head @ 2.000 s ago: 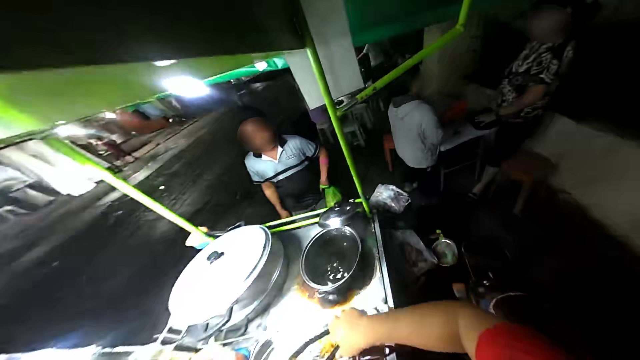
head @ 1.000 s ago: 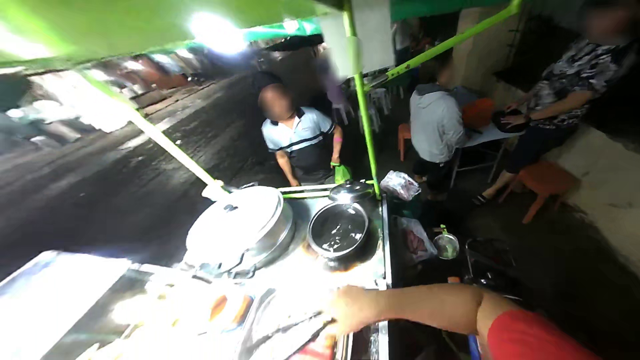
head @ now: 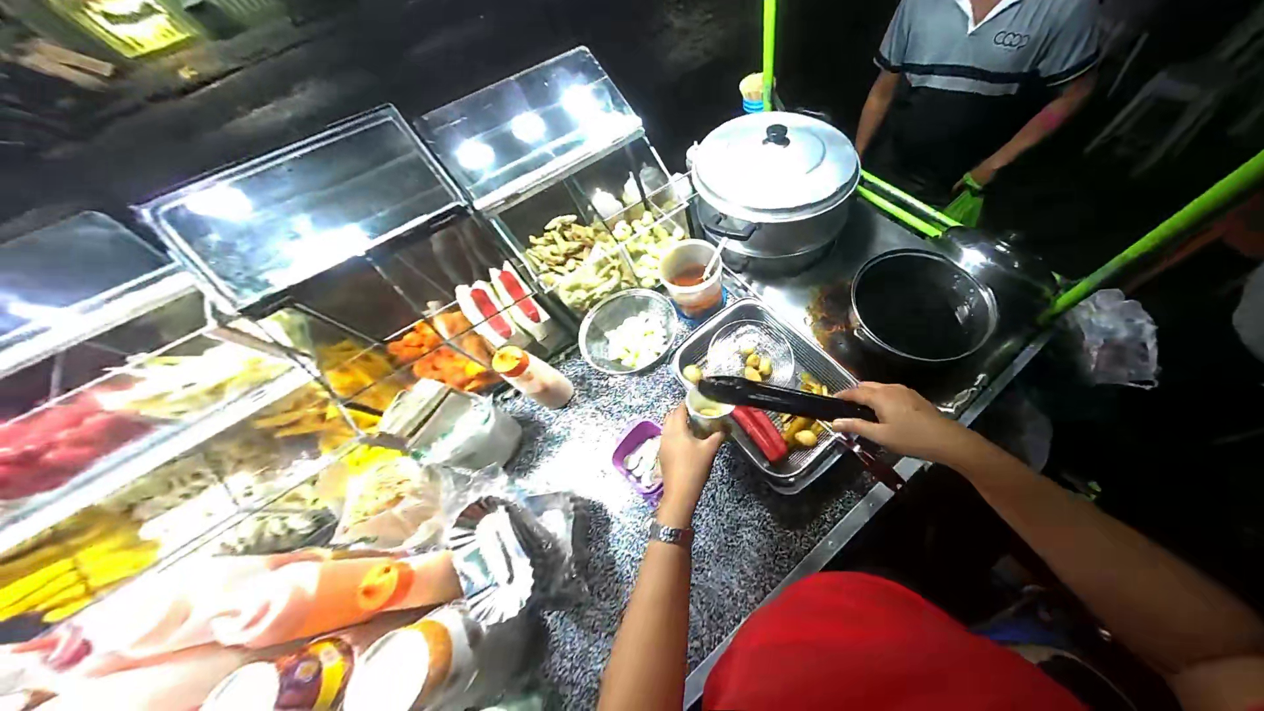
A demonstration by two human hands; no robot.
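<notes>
A small cup (head: 707, 407) stands in my left hand (head: 688, 456), held over the near left edge of a metal tray with a wire basket (head: 703, 346). Black tongs (head: 785, 398) are gripped in my right hand (head: 904, 423); their tips reach to the cup's rim, beside a small round pale food piece (head: 693, 373). In the basket lie red sausages (head: 760, 433), small round food balls (head: 805, 437) and a round wire strainer (head: 752, 353) with several more balls. Left of my left hand is a purple container (head: 640, 458) with white contents.
Behind the basket are a lidded steamer pot (head: 775, 183), a dark pan of liquid (head: 923, 304), a tub of sauce (head: 691, 277) and a bowl of white pieces (head: 629, 332). A sauce bottle (head: 533, 377) and glass food cases (head: 316, 237) stand left. A person (head: 987, 89) stands beyond the green rail.
The view has swung down and left onto the counter. My left hand with the cup has come into view, and the black tongs now show plainly in my right hand.
</notes>
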